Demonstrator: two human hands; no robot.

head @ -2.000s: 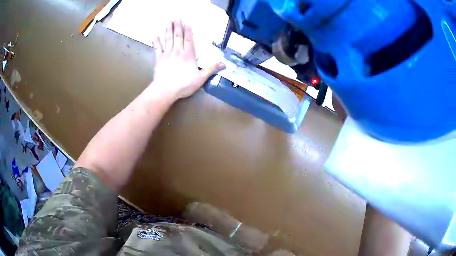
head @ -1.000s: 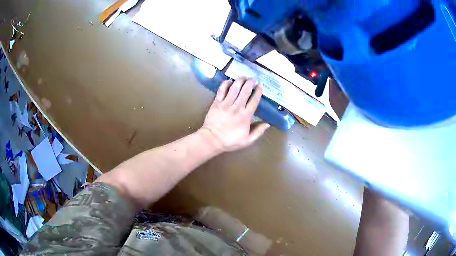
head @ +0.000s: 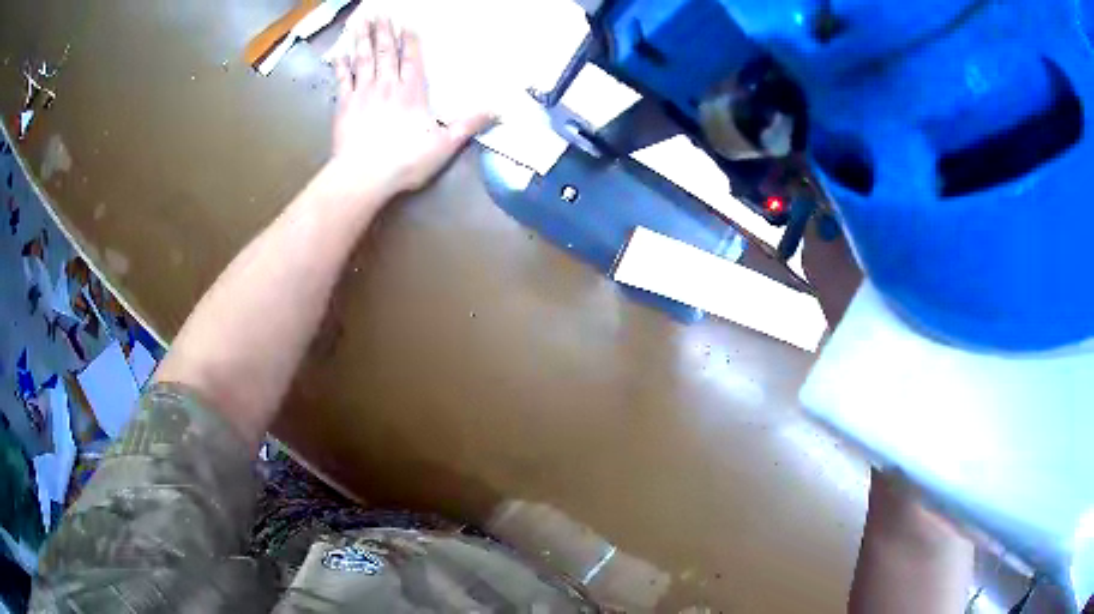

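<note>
The blue cutting machine (head: 960, 252) with a red light fills the upper right, and its grey base plate (head: 540, 210) lies on the table. A white-topped lay (head: 510, 60) is at the top, partly behind the knife guard (head: 576, 126). My left hand (head: 390, 114) lies flat on the lay's near edge, fingers spread, holding nothing. A separate white-topped strip (head: 720, 288) lies across the base plate's right end. My right forearm shows at the lower right. A bit of skin, perhaps my right hand (head: 830, 258), shows beside the machine; the rest is hidden.
Orange and white offcuts (head: 288, 36) lie at the upper left, with thin scraps (head: 36, 90) near the far-left edge. The brown table (head: 456, 384) curves along its left edge. Paper and fabric scraps (head: 108, 384) cover the floor beyond it.
The white strip now lies apart from the lay, shifted right and nearer me. My left hand has gone from the base plate back up-left onto the lay. More of the base plate shows.
</note>
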